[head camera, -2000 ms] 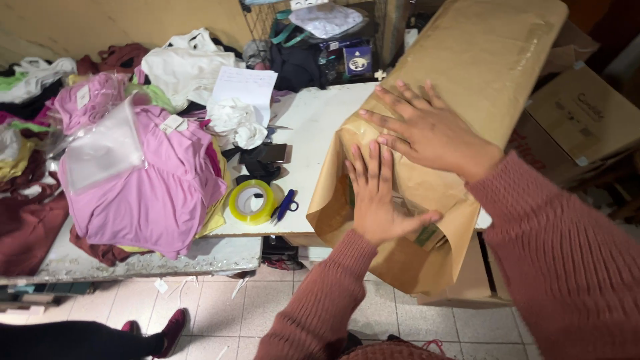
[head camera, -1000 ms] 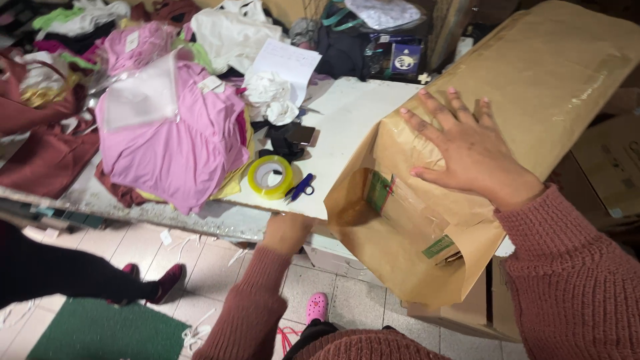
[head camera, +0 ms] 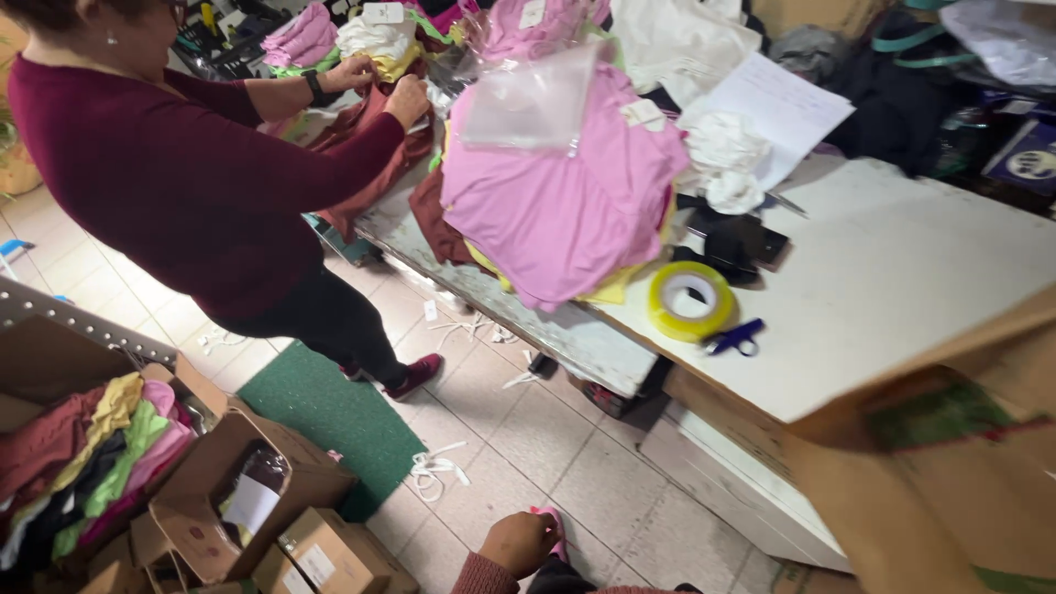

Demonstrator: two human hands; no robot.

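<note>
My left hand [head camera: 520, 543] hangs low at the bottom centre over the tiled floor, fingers curled; whether anything is in it cannot be told. My right hand is out of view. At the right edge lies part of the brown paper package [head camera: 924, 487], its open end showing green and red print. On the white table [head camera: 899, 272] rest a roll of yellow tape [head camera: 720, 309] and, touching or close beside it, blue thread snips [head camera: 737, 337]. Left of them is a pile of pink garments [head camera: 561, 198] with clear plastic bags [head camera: 528, 107] on top.
A co-worker in a maroon top [head camera: 181, 173] handles a rust-coloured garment [head camera: 371, 157] at the table's far left. Open cardboard boxes [head camera: 214, 495], one with folded garments, stand at lower left near a green mat [head camera: 330, 421]. White cords [head camera: 437, 472] lie on the floor.
The view has swung far left, bringing the co-worker and boxes in. My left hand has come off the package and dropped below the table edge; my right hand has left the view.
</note>
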